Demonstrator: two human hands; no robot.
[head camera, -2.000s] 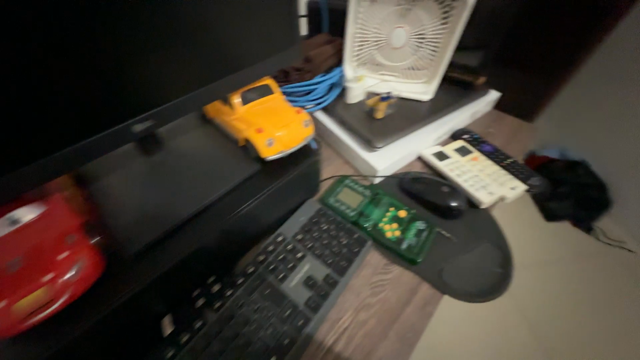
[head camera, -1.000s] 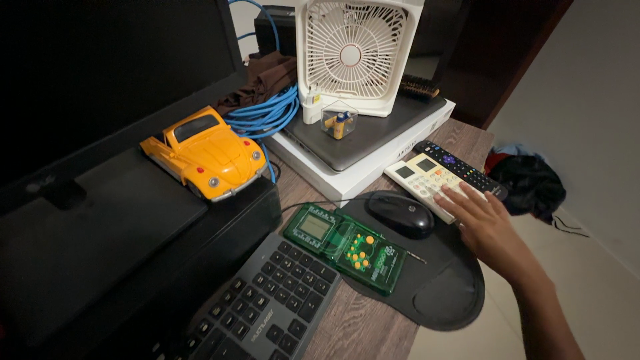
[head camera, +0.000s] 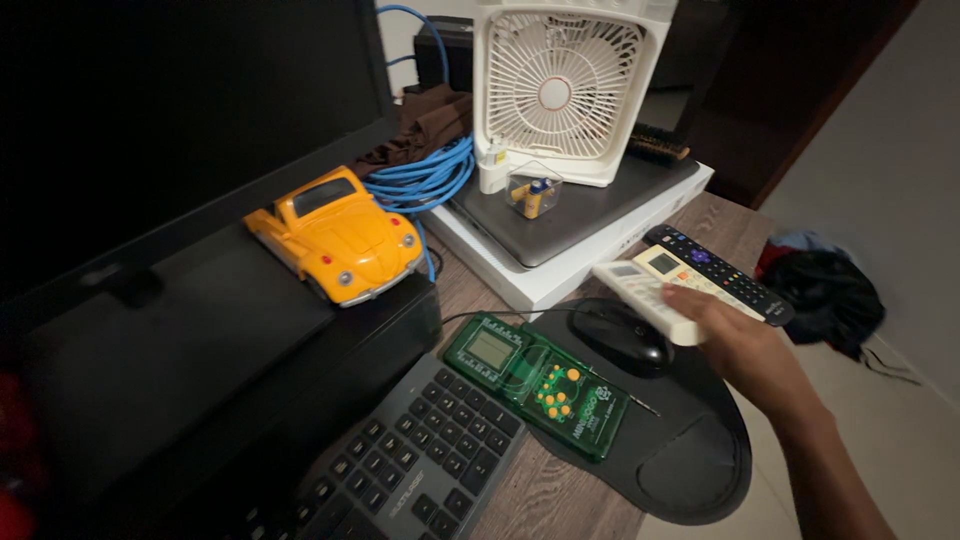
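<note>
My right hand grips a white remote control, its thumb over the buttons, tilted above the edge of the mouse pad. Just behind it lies a cream remote with a small display, and beside that a black remote with a purple button pad. A black computer mouse sits left of the held remote, on a dark mouse pad. The green translucent handheld game rests partly on the pad, next to a dark keyboard. My left hand is out of the frame.
An orange toy car stands on a black box below the monitor. Behind are coiled blue cable, a white fan, and a clear container with batteries on a closed laptop. Dark fabric lies at the right.
My right hand, flat over the pale remotes a second ago, now holds the white one lifted and tilted. Two seconds ago no hand was in view.
</note>
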